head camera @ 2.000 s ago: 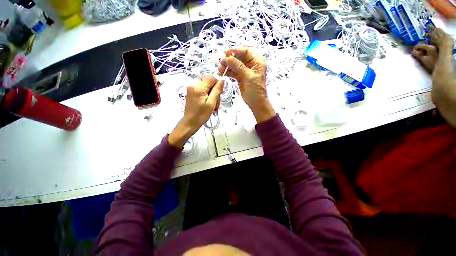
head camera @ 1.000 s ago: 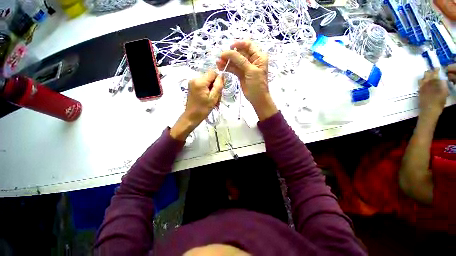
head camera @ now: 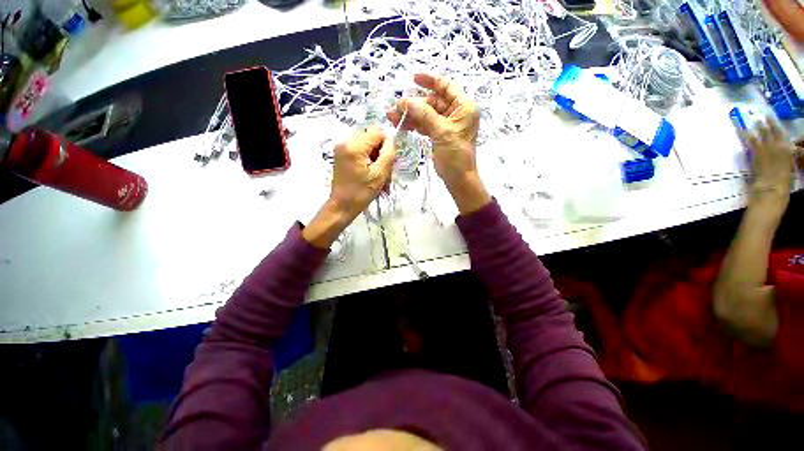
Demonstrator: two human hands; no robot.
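My left hand [head camera: 360, 169] is closed on a thin white cable [head camera: 407, 155], whose coil hangs between my two hands. My right hand [head camera: 448, 130] pinches a short white end of it between thumb and fingertips, just above and right of my left hand; the other fingers are raised and spread. The tip is too small to identify. A cable end with a plug [head camera: 416, 266] lies at the table's front edge below my hands. A tangled heap of white cables [head camera: 476, 40] lies beyond my hands.
A red-cased phone [head camera: 256, 121] and a red flask [head camera: 84, 173] lie left. A blue-and-white packet [head camera: 614, 110] and small blue block [head camera: 637, 170] lie right. A neighbour's hand [head camera: 769, 158] is near blue boxes [head camera: 721, 40] at far right.
Both my hands keep their hold close together, with slight finger shifts. The neighbour's hand and forearm have moved in over the table's right side since the earliest frame.
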